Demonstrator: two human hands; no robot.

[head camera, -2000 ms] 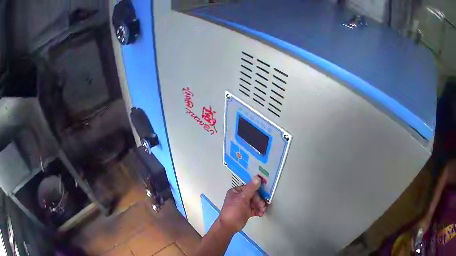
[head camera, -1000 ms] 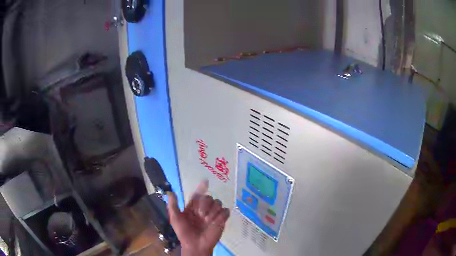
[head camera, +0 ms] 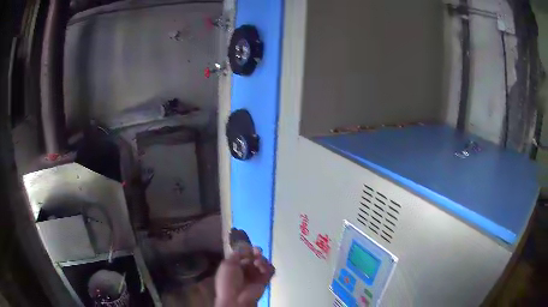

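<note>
The machine cabinet (head camera: 414,198) fills the right half, grey-white with a blue top and a blue upright strip. Its control panel (head camera: 363,267) is low in the picture, with a lit green screen and a red and a green button. Two black round knobs (head camera: 245,50) sit high on the strip; a lower black knob (head camera: 239,238) is partly covered by my hand. My left hand (head camera: 243,274), bare and blurred, has bent fingers at this lower knob; whether it grips the knob cannot be told. My right hand is out of the picture.
Small red-handled valves (head camera: 211,71) stick out left of the strip. Behind is a dark alcove with a framed grey panel (head camera: 172,177). At lower left stands a pale open box-like unit (head camera: 66,240) with a round container (head camera: 108,286) inside. A pipe (head camera: 54,90) runs up at left.
The view has swung up and left. My left hand has left the panel's red button and moved left to the lower knob. The panel screen has gone from dark to lit green.
</note>
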